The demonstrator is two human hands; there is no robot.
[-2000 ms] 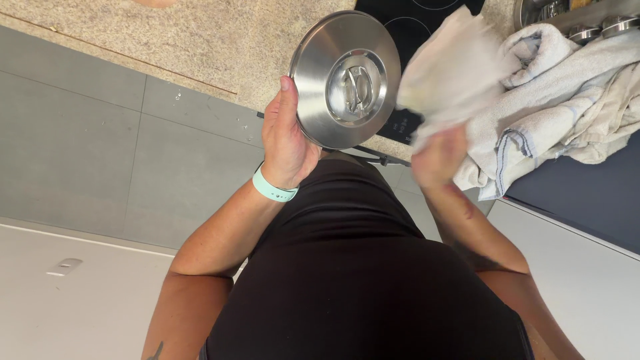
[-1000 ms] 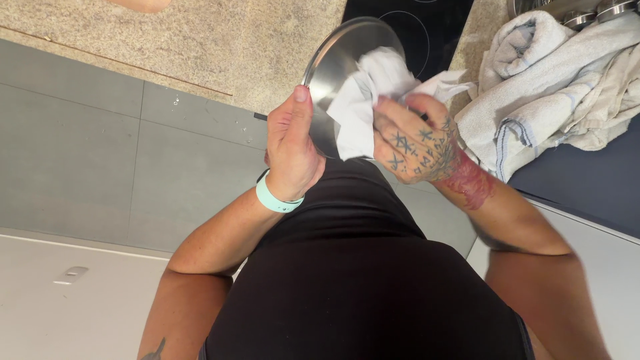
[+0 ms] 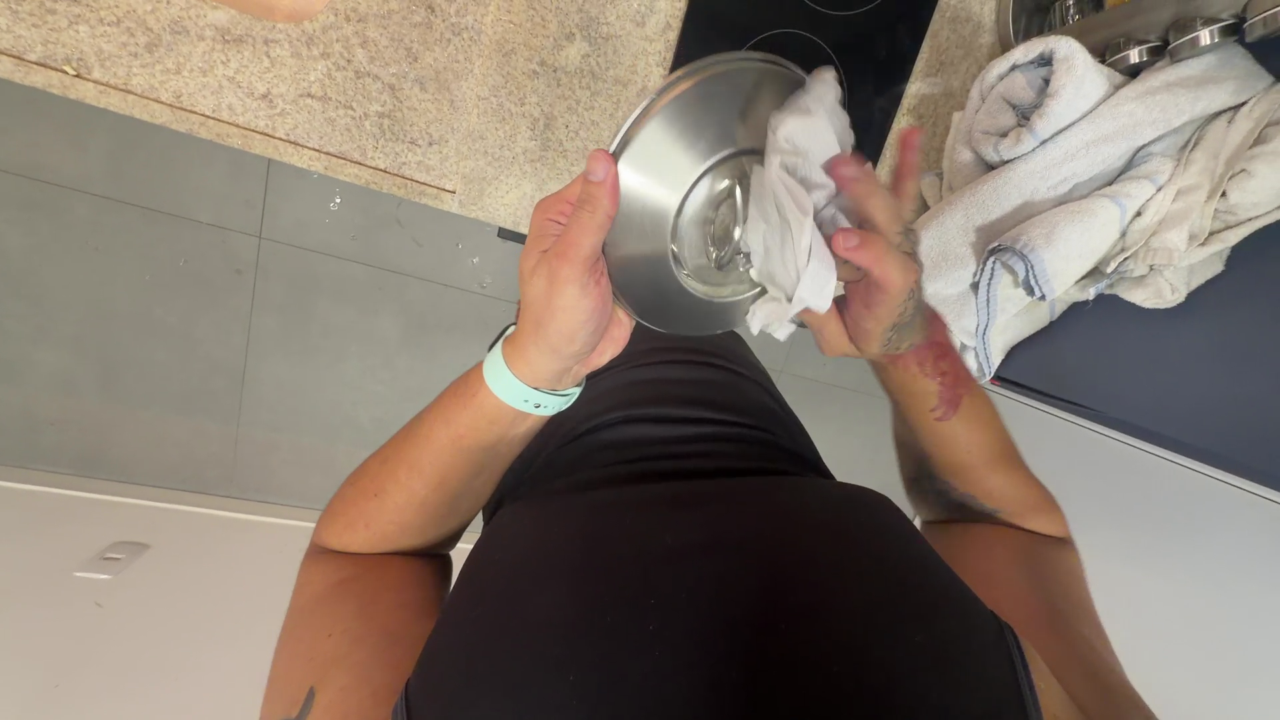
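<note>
My left hand (image 3: pixel 573 275) grips the left rim of a round stainless-steel pot lid (image 3: pixel 660 235), thumb on top, fingers hidden behind it. The lid is tilted, with its metal loop handle (image 3: pixel 727 225) facing me. A crumpled white cloth (image 3: pixel 797 205) lies against the lid's right side and covers part of it. My right hand (image 3: pixel 875 260) is at the cloth's right edge, fingers spread and blurred. Whether its lower fingers pinch the cloth cannot be told.
A granite countertop (image 3: pixel 400 90) runs along the top, with a black glass cooktop (image 3: pixel 900 40) beyond the lid. Rolled and heaped white towels (image 3: pixel 1080 200) lie at right, beside metal-lidded jars (image 3: pixel 1200 36). A grey tiled floor (image 3: pixel 130 260) shows at left.
Two seconds ago my right hand and the cloth were off the lid; a second ago the hand pressed the cloth on its face. Now that hand is at the lid's right side with fingers spread.
</note>
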